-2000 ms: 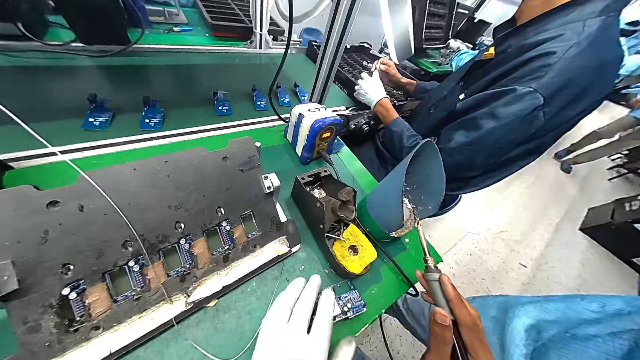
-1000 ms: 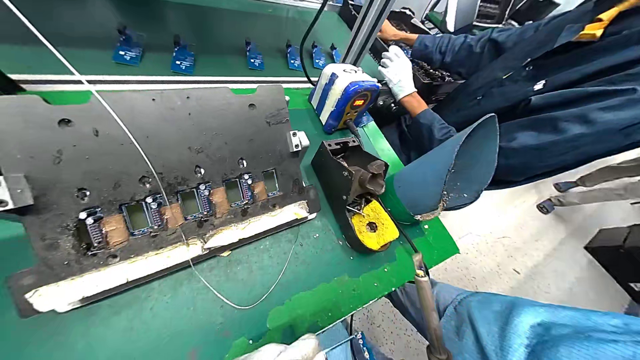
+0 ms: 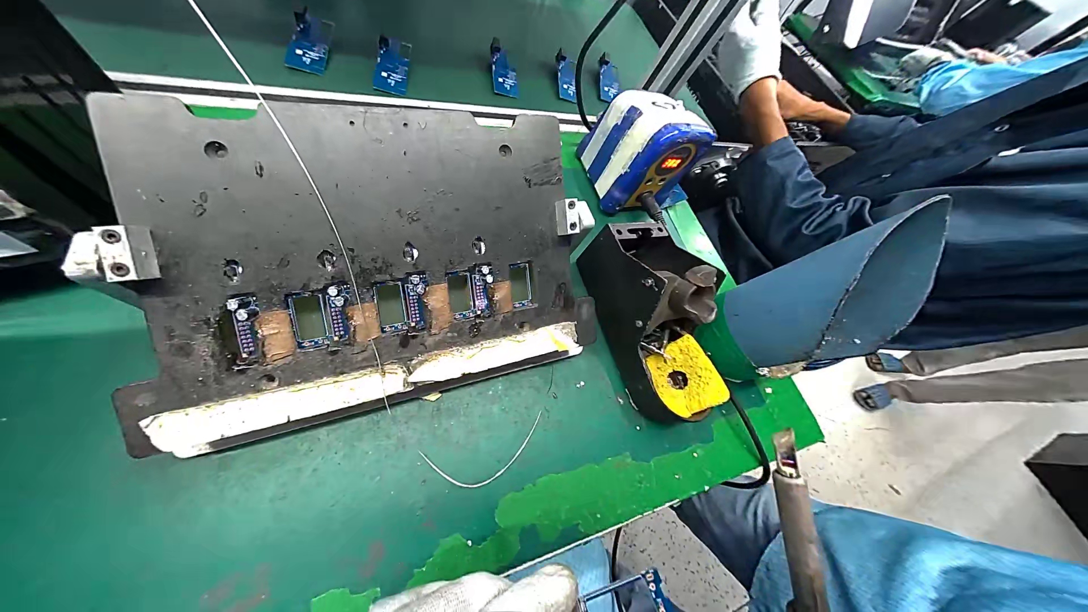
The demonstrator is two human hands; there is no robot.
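My left hand (image 3: 489, 592), in a white glove, shows only in part at the bottom edge. Its fingers are at a small blue circuit board (image 3: 650, 591), which hangs past the table edge. A soldering iron (image 3: 799, 527) rises from the bottom right; the hand on it is out of view. A black soldering iron stand (image 3: 625, 314) with a yellow sponge (image 3: 687, 376) sits near the table corner. At the left, a black fixture plate (image 3: 357, 212) holds several blue circuit boards (image 3: 319, 319) in a row. A thin solder wire (image 3: 306, 174) crosses over it.
A blue and white soldering station (image 3: 646, 149) stands behind the stand. Beside the stand is a blue-green tube (image 3: 837, 289) with a slanted opening. Several blue boards (image 3: 393, 66) lie on the raised shelf. A co-worker's gloved hand (image 3: 752, 47) and sleeves are at the upper right.
My left hand has moved with the small board from the tabletop to the table's front edge. The soldering iron has moved down, away from the tube's mouth, and my right hand has left the view.
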